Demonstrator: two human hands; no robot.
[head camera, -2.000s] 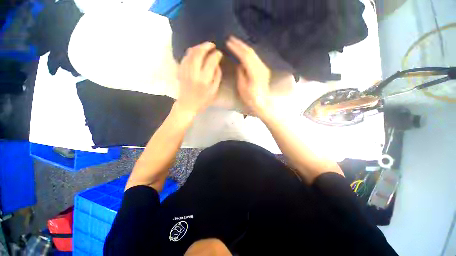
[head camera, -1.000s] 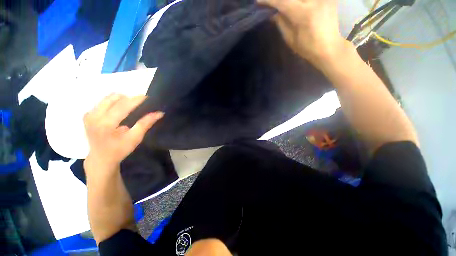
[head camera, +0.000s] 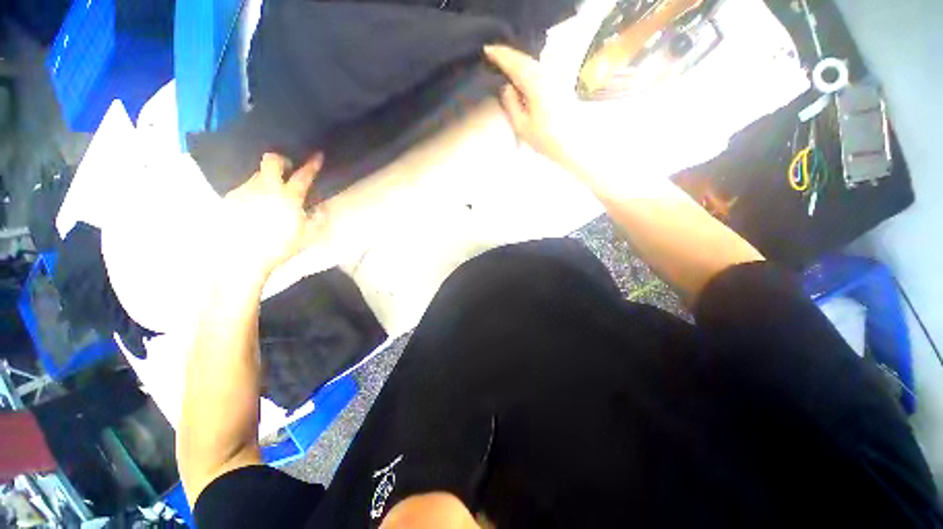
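A dark garment piece (head camera: 362, 78) lies over the white padded pressing arm (head camera: 414, 170). My left hand (head camera: 279, 207) is at its left lower edge, fingertips on the cloth. My right hand (head camera: 522, 98) pinches its right edge between thumb and fingers. The steam iron (head camera: 646, 47) rests on the white table cover to the right of my right hand, its far end cut off by the top of the picture.
A flat dark cloth (head camera: 315, 336) lies under the arm near me. Thread snips (head camera: 801, 170), a white ring (head camera: 829, 74) and a grey metal box (head camera: 865, 134) lie at the right corner. Blue crates (head camera: 83, 62) stand at far left and right.
The cloth was spread wide and raised towards me a second ago. Now it lies farther back on the arm, its near edge drawn away, and the iron is in view again.
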